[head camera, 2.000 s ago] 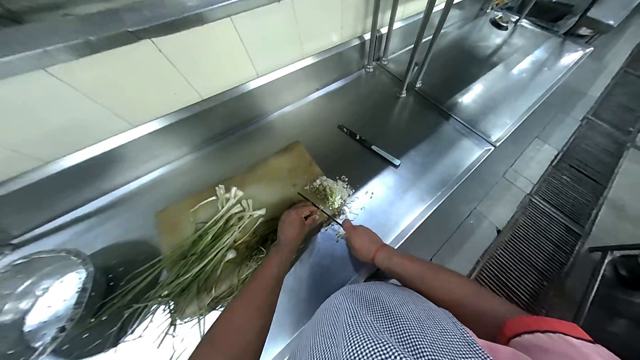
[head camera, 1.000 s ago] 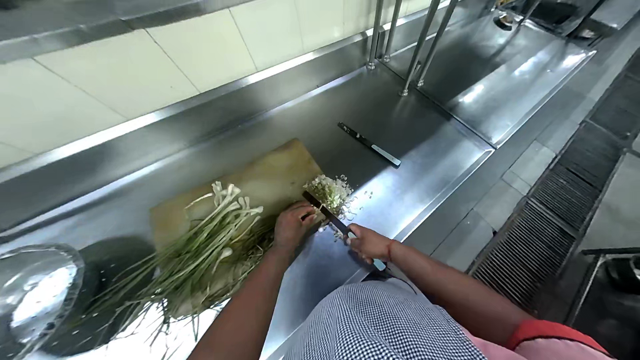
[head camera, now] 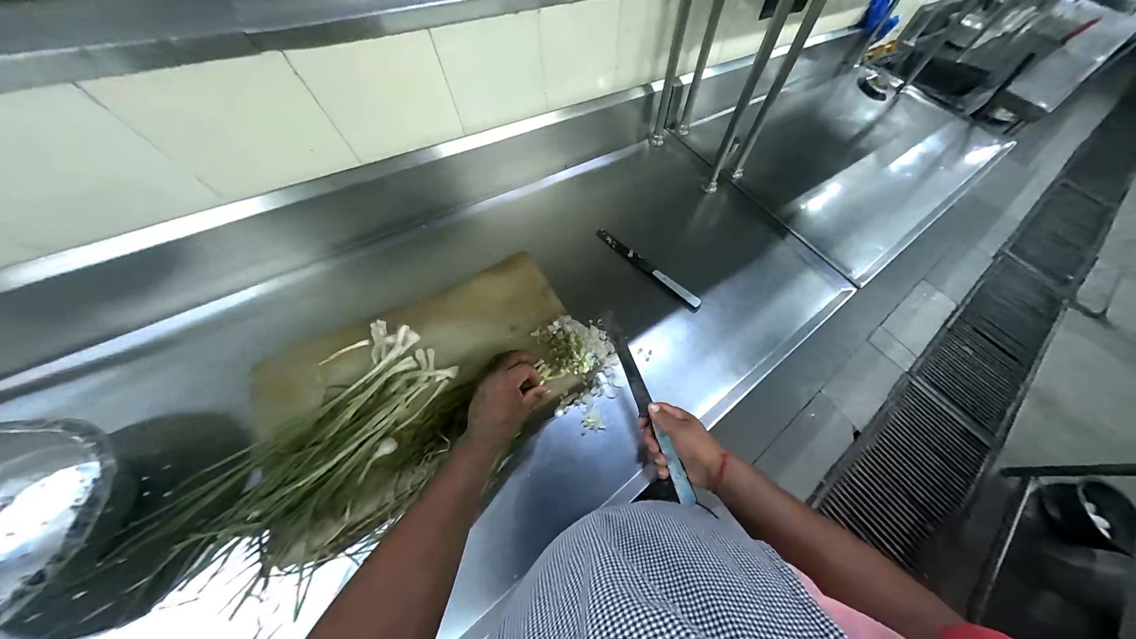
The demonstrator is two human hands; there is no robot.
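Observation:
My right hand [head camera: 683, 444] grips a kitchen knife [head camera: 635, 382] by its pale handle, its blade just right of a heap of chopped spring onions [head camera: 577, 348]. My left hand [head camera: 508, 395] rests with curled fingers on a bunch of spring onions, beside the heap; how much it holds is partly hidden. More whole spring onions [head camera: 364, 404], white bulbs toward the back and long green leaves, lie across a worn cutting board [head camera: 470, 311]. Some chopped bits have spilled over the board's right edge onto the steel counter [head camera: 550, 479].
A second knife [head camera: 650, 269] lies on the counter behind the heap. A shiny metal bowl [head camera: 44, 506] stands at the far left. Steel posts [head camera: 754, 98] rise at the back, before another steel counter section. A floor drain grate [head camera: 914, 426] runs along the right.
My right hand has drawn the knife away from my left fingers, to the right of the chopped heap. My left hand stays by the onions.

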